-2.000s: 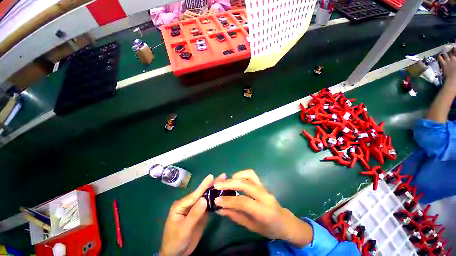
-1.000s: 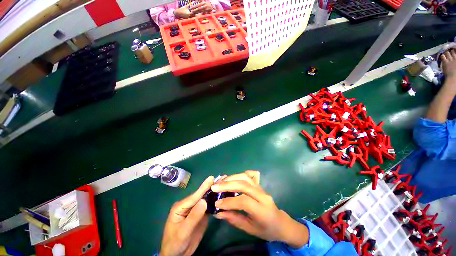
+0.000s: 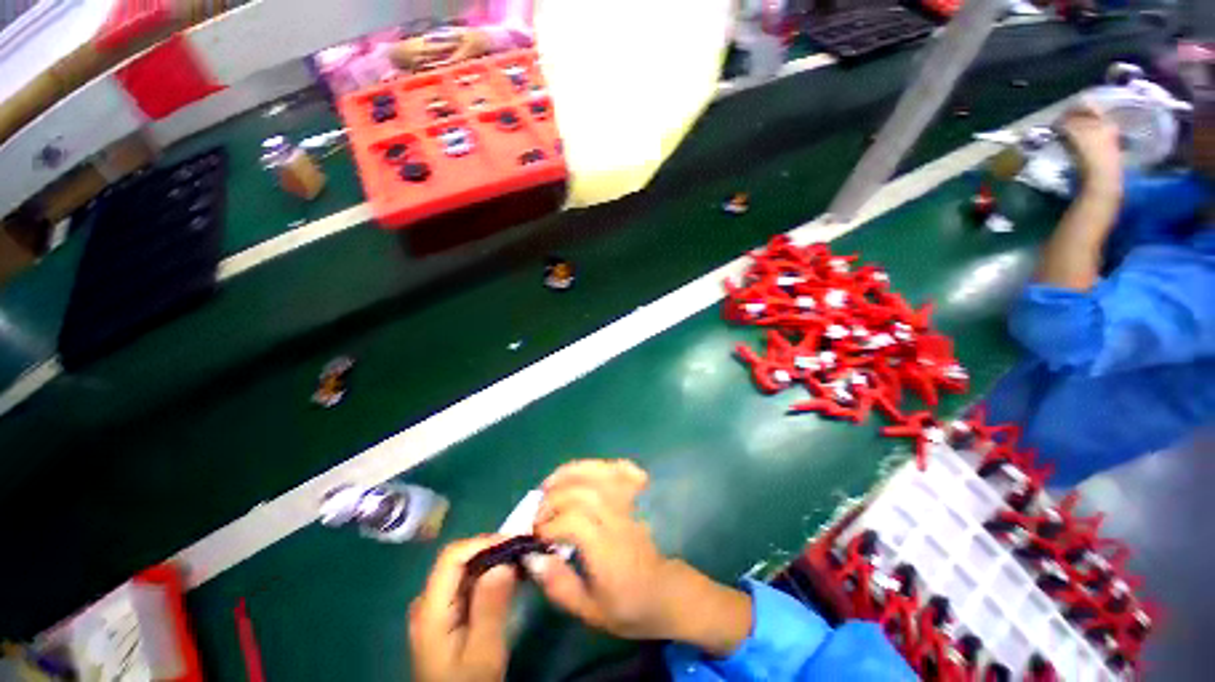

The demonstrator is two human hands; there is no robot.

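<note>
A small black electronic unit (image 3: pixel 504 557) is held between both hands, low in the centre of the head view. My left hand (image 3: pixel 460 616) grips its left side. My right hand (image 3: pixel 606 553) holds its right end, with a white wipe (image 3: pixel 524 512) showing between the fingers and the unit. The fingers cover much of the unit, and the picture is somewhat blurred. The bench mat (image 3: pixel 693 460) lies beneath the hands.
A clear bottle (image 3: pixel 387 510) stands left of the hands, beyond a red pen (image 3: pixel 249 640). Red spring clamps (image 3: pixel 846 327) are heaped right, above a white divided tray (image 3: pixel 933 513). Units ride the conveyor belt (image 3: pixel 440 320). Another person's arm (image 3: pixel 1086 220) is at right.
The view has turned right, so the scene sits further left. The unit is now tilted differently in the hands, and more of the white wipe shows. The units on the belt have shifted.
</note>
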